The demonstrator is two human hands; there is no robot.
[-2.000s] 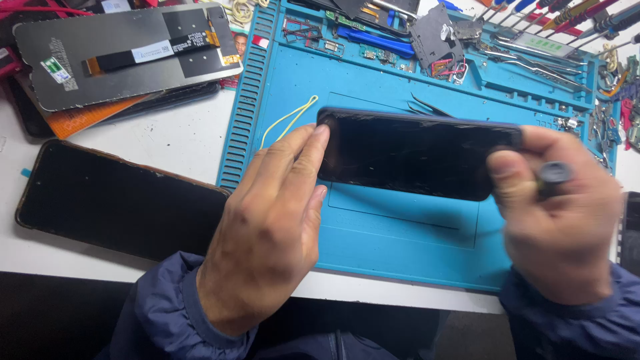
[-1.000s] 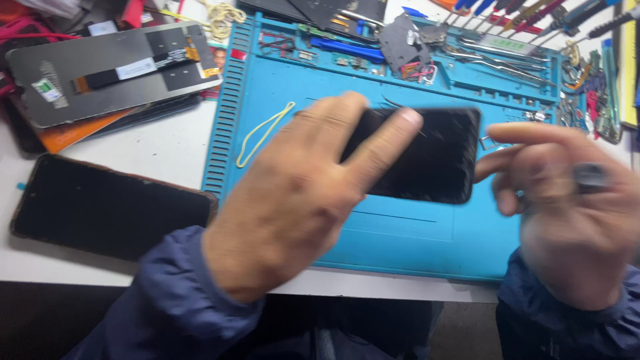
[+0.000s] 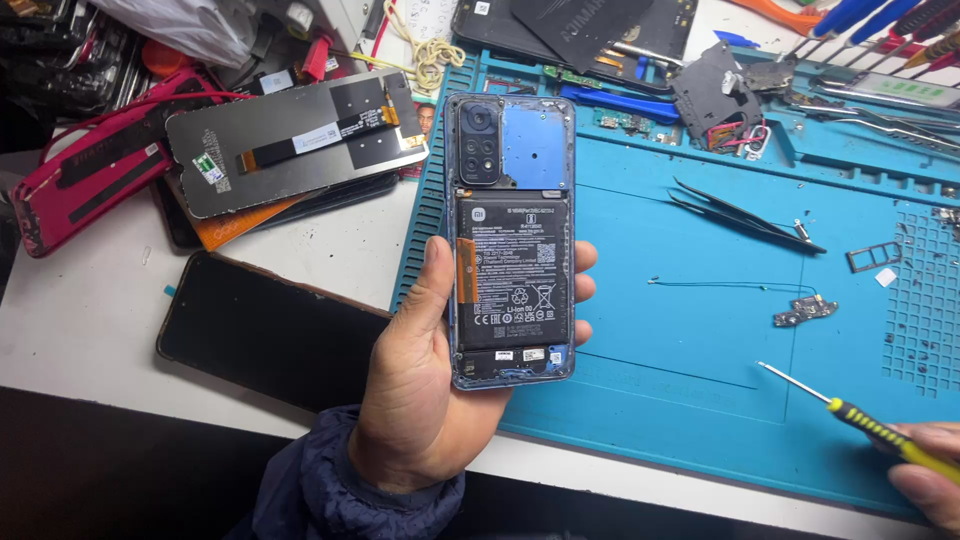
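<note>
My left hand (image 3: pixel 427 390) holds an opened smartphone (image 3: pixel 512 240) upright, with its inner back facing me. A black battery (image 3: pixel 510 315) fills its middle, a blue plate (image 3: pixel 534 146) sits beside the camera module (image 3: pixel 478 142), and orange tape crosses the battery's left edge. At the lower right edge my right hand (image 3: pixel 926 465), partly out of view, holds a yellow and black screwdriver (image 3: pixel 862 424), its tip pointing up and left over the mat. Black tweezers (image 3: pixel 742 217), a SIM tray (image 3: pixel 874 256) and a small circuit board with a thin cable (image 3: pixel 806 310) lie on the blue mat (image 3: pixel 660 442).
A dark-screened phone (image 3: pixel 277 330) lies at the left, below a detached display panel (image 3: pixel 300 142) on a stack of parts. A pink phone cover (image 3: pixel 97 165) is at the far left. A blue pry tool (image 3: pixel 619 103), loose parts and several tools line the mat's back side.
The phone in my left hand was screen up; now it stands upright in view with its opened back showing. My right hand has moved away to the right and now holds a screwdriver.
</note>
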